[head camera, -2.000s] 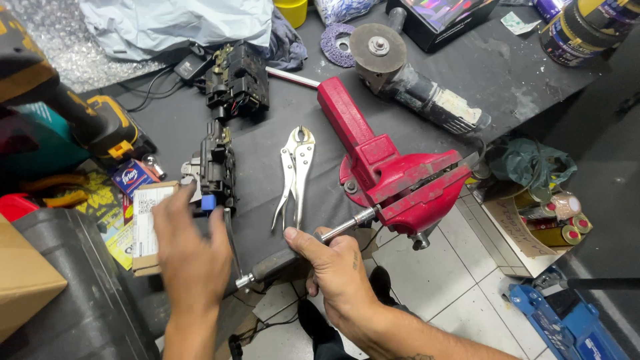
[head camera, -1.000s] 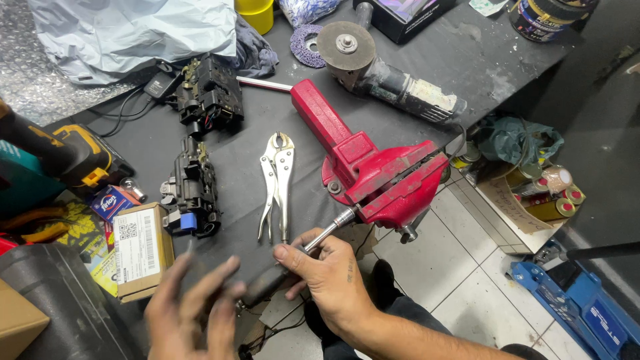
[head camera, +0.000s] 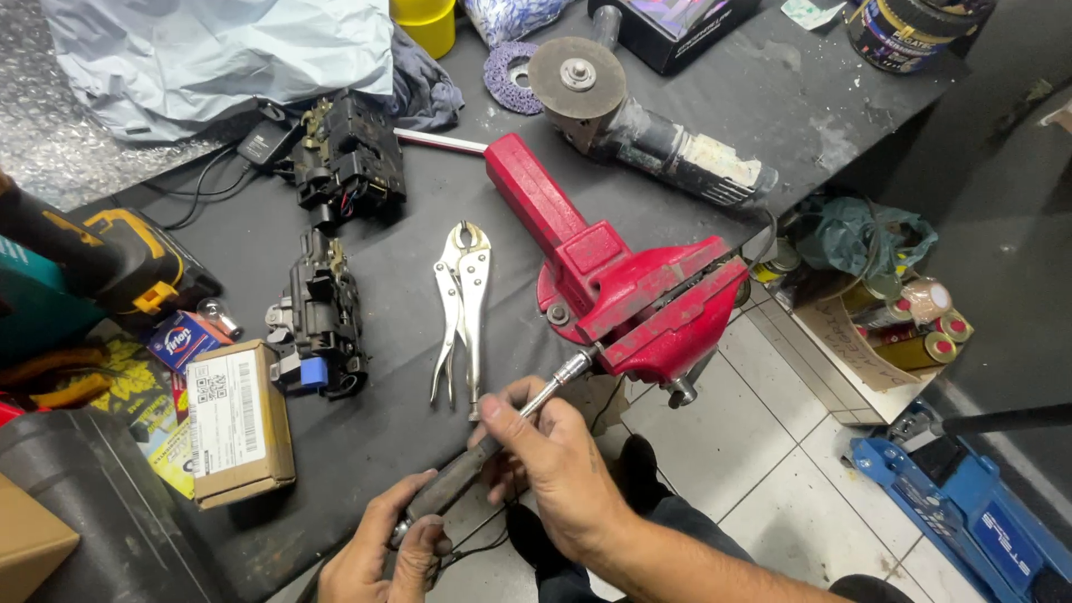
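Note:
My left hand (head camera: 389, 536) grips the rear end of a dark-handled socket driver (head camera: 452, 483) with thumb and fingers. My right hand (head camera: 553, 469) holds the driver where its handle meets the bright metal shaft. Its socket end (head camera: 578, 362) is at the side of the jaws of a red bench vise (head camera: 662, 310); whether it is seated on something there I cannot tell. Silver locking pliers (head camera: 462, 310) lie on the dark bench just left of the vise. Farther left lie two black door-latch-like mechanisms, one (head camera: 327, 318) with a blue part, the other (head camera: 347, 155) behind it.
An angle grinder (head camera: 645, 142) lies behind the vise, beside a purple abrasive disc (head camera: 511, 77). A small cardboard box (head camera: 241, 427), a bulb (head camera: 219, 316) and a yellow-black cordless tool (head camera: 142, 268) stand at left. A blue floor jack (head camera: 963, 511) and a box of cans (head camera: 863, 352) are at right.
My left hand, apart from the driver and blurred in the earlier frames, has closed on its rear end. My right hand keeps its hold on the driver.

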